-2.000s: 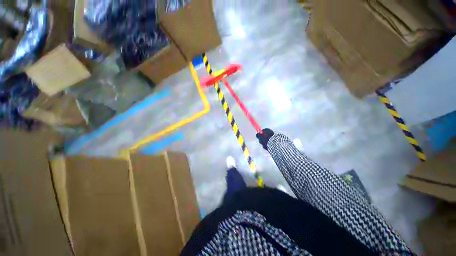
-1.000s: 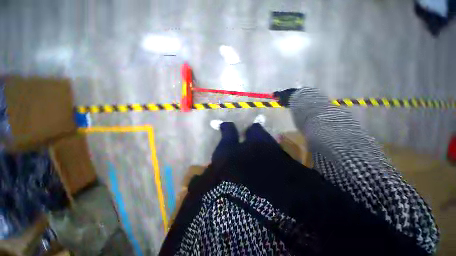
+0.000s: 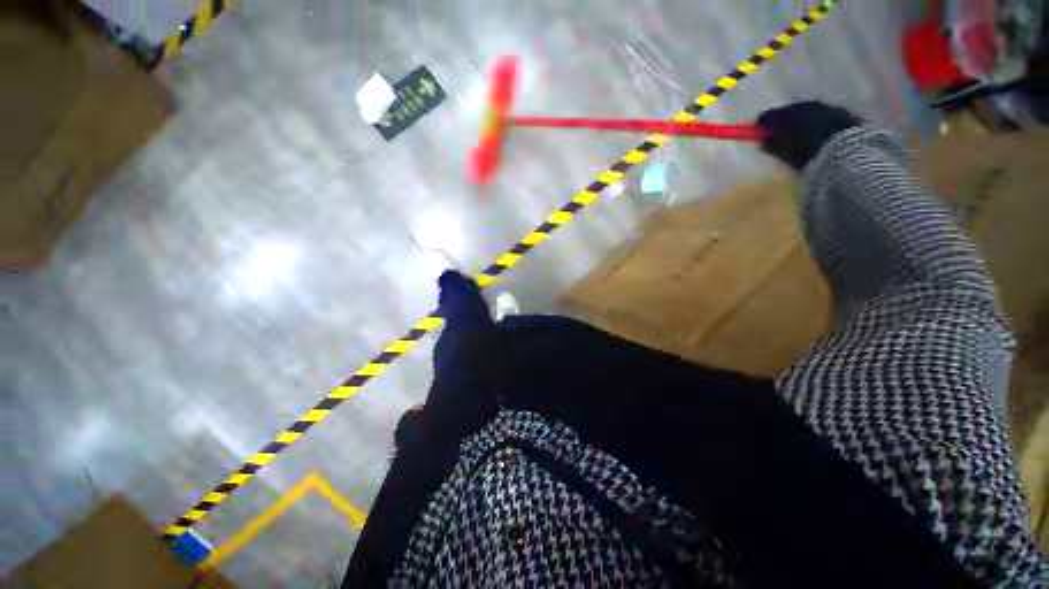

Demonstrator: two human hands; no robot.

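The broom (image 3: 495,121) has a red and yellow head, blurred, low over or on the grey floor; I cannot tell if it touches. Its thin red handle runs right to my right hand (image 3: 809,132), in a black glove, which is shut on the handle's near end. A small dark shape at the left side of my body may be my left hand (image 3: 410,427); its fingers cannot be made out. A pale teal scrap (image 3: 653,178) and a small white scrap (image 3: 615,188) lie beside the striped tape.
Black-and-yellow tape (image 3: 541,234) crosses the floor diagonally. A white piece (image 3: 375,98) overlaps a dark green floor sign (image 3: 414,104). Brown cardboard (image 3: 702,270) lies right of my feet, with cartons at left (image 3: 81,138) and lower left (image 3: 109,552). A red tub (image 3: 929,55) stands upper right.
The view has turned and shifted along the tape. The broom head has passed from the tape to the floor beyond it, near the sign. The scraps and red tub show more clearly. My right hand keeps its hold.
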